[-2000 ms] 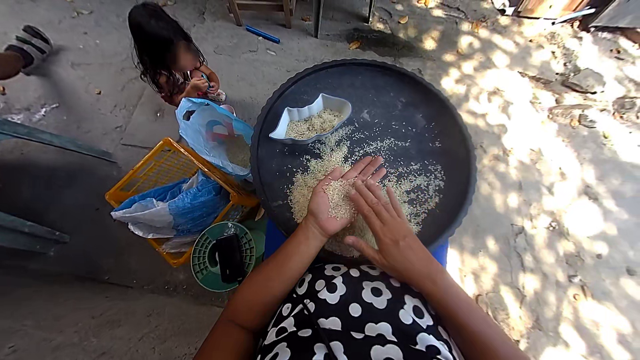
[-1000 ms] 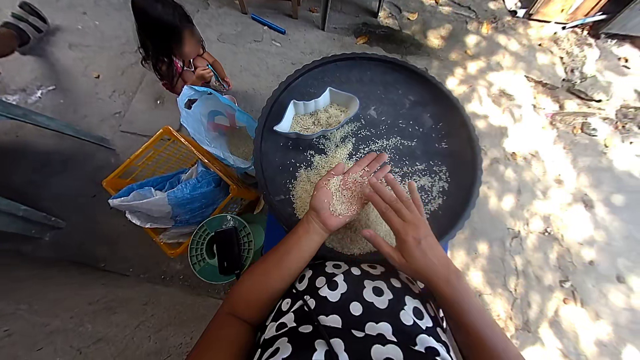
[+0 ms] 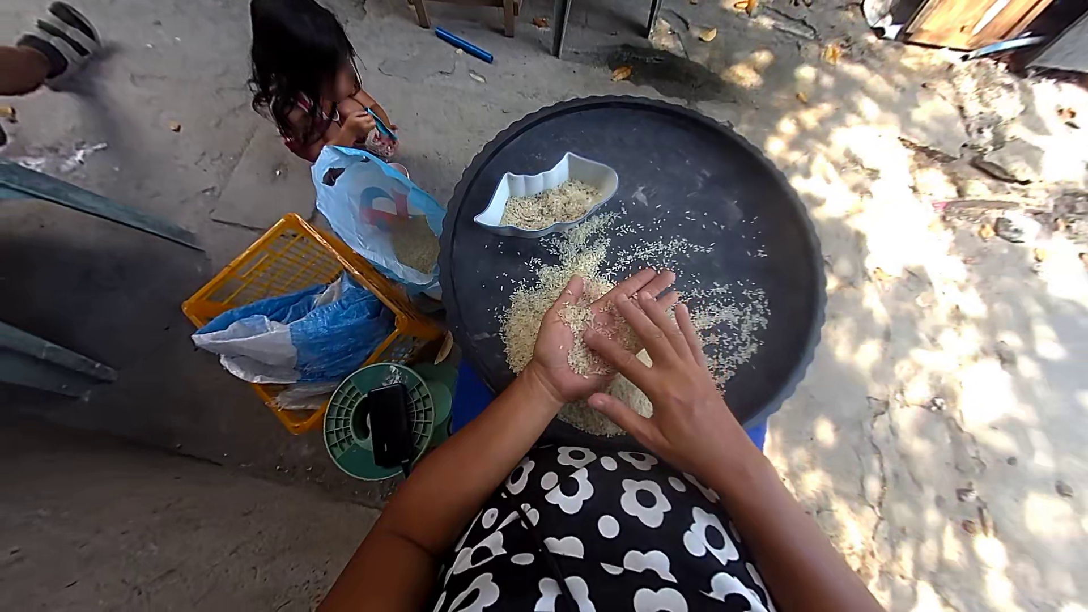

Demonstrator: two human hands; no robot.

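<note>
My left hand (image 3: 578,344) lies palm up over the round black tray (image 3: 748,195), with a small layer of rice grains (image 3: 582,336) across its palm. Its fingers point away from me, spread a little. Close at its right side, my right hand (image 3: 671,374) is palm down with fingers apart, its fingertips over the fingers and palm edge of the left one. Loose rice (image 3: 544,314) is heaped and scattered on the tray under and around both hands. Toward the tray's far left side sits a white wavy-edged dish (image 3: 602,180) holding more grain.
Left of the tray stand a blue plastic bag (image 3: 348,183) with grain, a yellow crate (image 3: 246,263) holding a blue-white sack (image 3: 327,336), and a green round plastic piece (image 3: 344,425) bearing a black phone-like device (image 3: 390,425). Another person (image 3: 306,85) sits behind the bag.
The right hand's fingers, flatter and on the left palm's edge two seconds ago, are now more spread. The left palm has held grains throughout. Tray and dish look unchanged.
</note>
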